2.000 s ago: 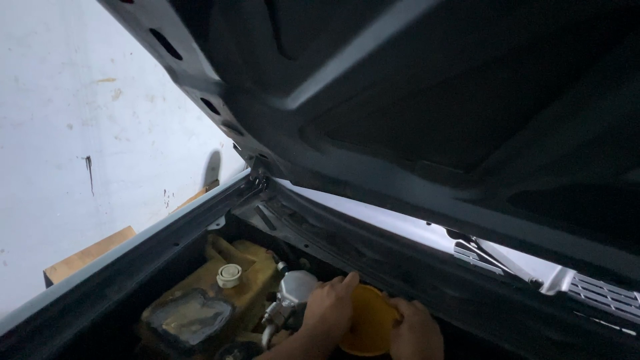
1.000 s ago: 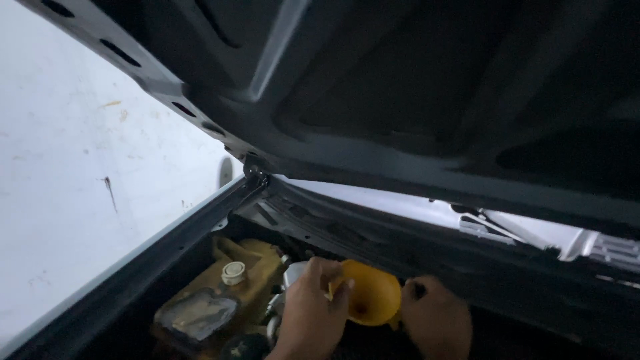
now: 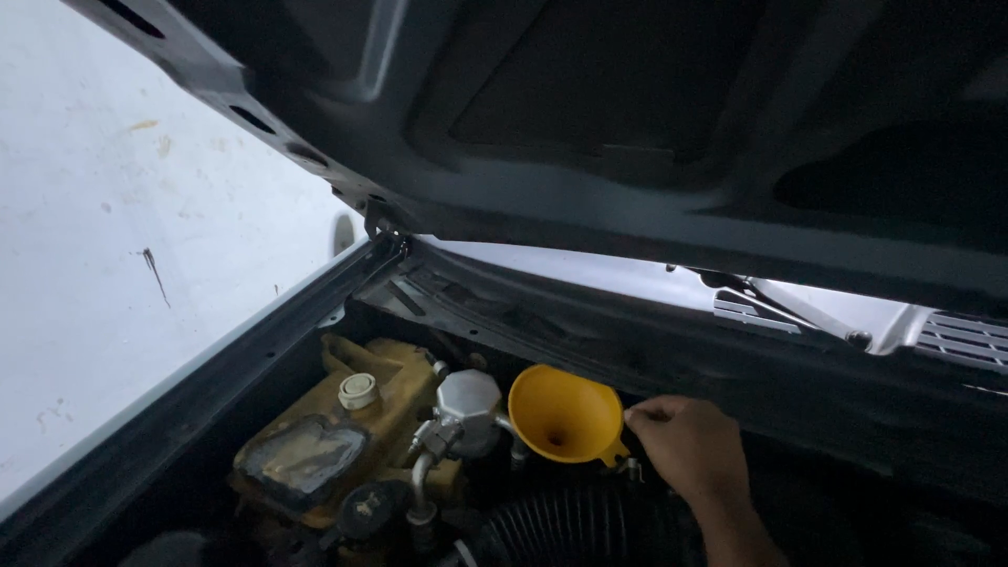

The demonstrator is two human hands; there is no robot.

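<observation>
A yellow plastic funnel (image 3: 565,413) stands mouth up in the engine bay, its spout end hidden below. My right hand (image 3: 689,441) is at the funnel's right rim with thumb and forefinger brought together; whether they touch the rim I cannot tell. My left hand is out of view. Left of the funnel sits a metal canister with pipe fittings (image 3: 468,398). Further left lies a yellowed plastic reservoir (image 3: 394,386) with a white cap (image 3: 358,390). A black corrugated hose (image 3: 559,524) runs below the funnel.
The raised hood (image 3: 591,173) hangs over the bay, its hinge (image 3: 386,228) at the back left corner. The fender edge (image 3: 197,370) runs along the left, beside a marked white wall (image 3: 118,236). A wiper arm (image 3: 772,307) shows behind the hood's rear edge.
My left hand, earlier at the funnel's left side, has gone out of view. My right hand remains close to the funnel's right rim. The funnel's mouth is now fully exposed.
</observation>
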